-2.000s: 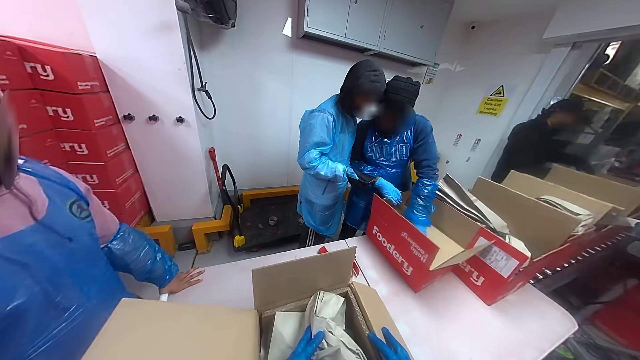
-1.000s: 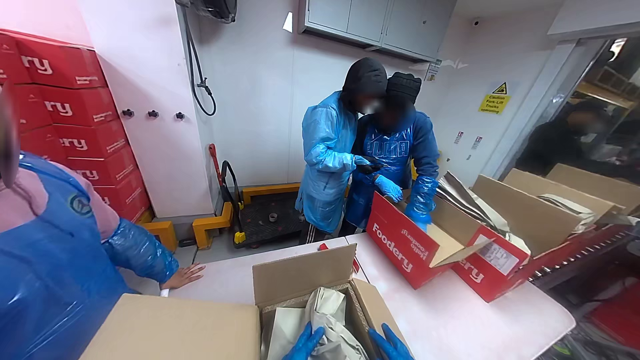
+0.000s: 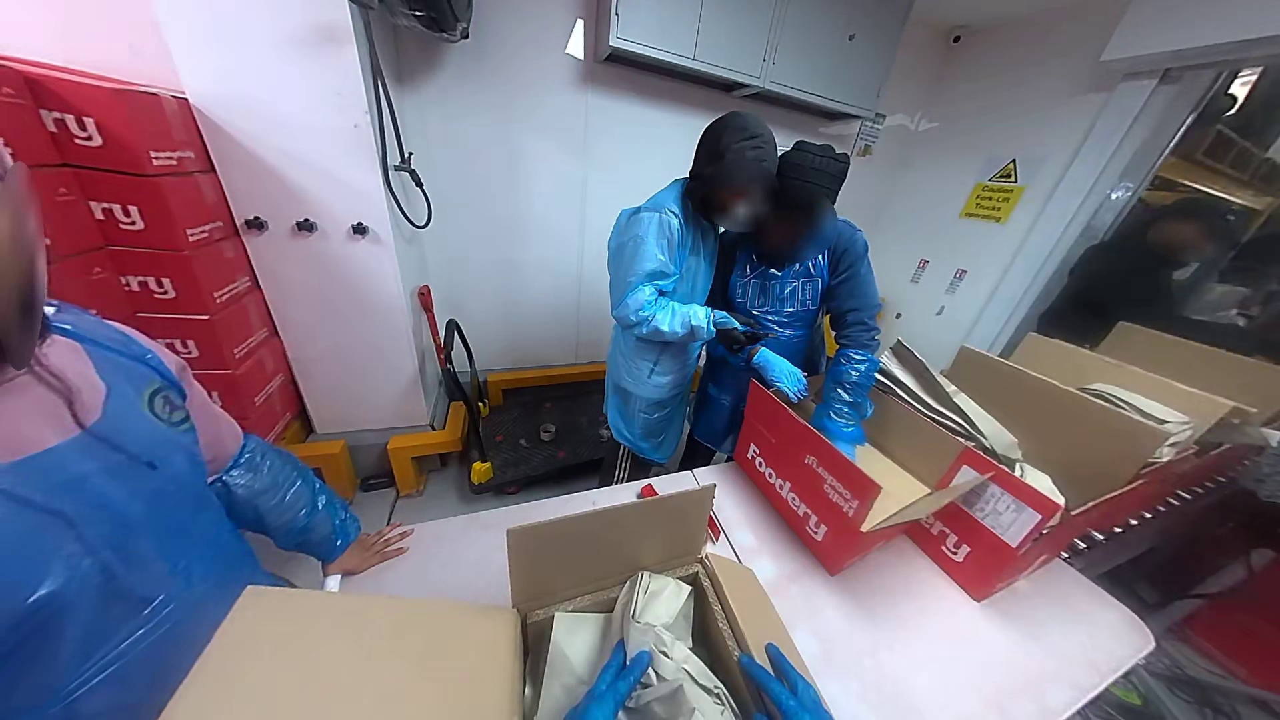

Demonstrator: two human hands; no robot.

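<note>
An open cardboard box point(image 3: 610, 542) stands on the white table in front of me, its flaps spread outward. Crumpled paper packing point(image 3: 655, 630) and a flatter sheet of paper point(image 3: 575, 650) lie inside it. My left hand point(image 3: 610, 685), in a blue glove, rests against the crumpled paper with its fingers apart; whether it grips the paper does not show. At the box's right side is my right hand point(image 3: 785, 690), also blue-gloved, its fingers spread over the right flap point(image 3: 755, 610) with nothing held in them. The lower edge of the view cuts off both hands.
A person in a blue apron leans a bare hand point(image 3: 370, 550) on the table point(image 3: 900, 640) at left. Two people in blue coverings stand across it beside an open red box point(image 3: 800, 490). More open boxes line a roller conveyor point(image 3: 1140, 525) at right. Red boxes point(image 3: 200, 290) are stacked at left.
Across the table, one person's gloved hand has moved off the other person's hands toward the red box. My own hands remain at the cardboard box, with only slight movement.
</note>
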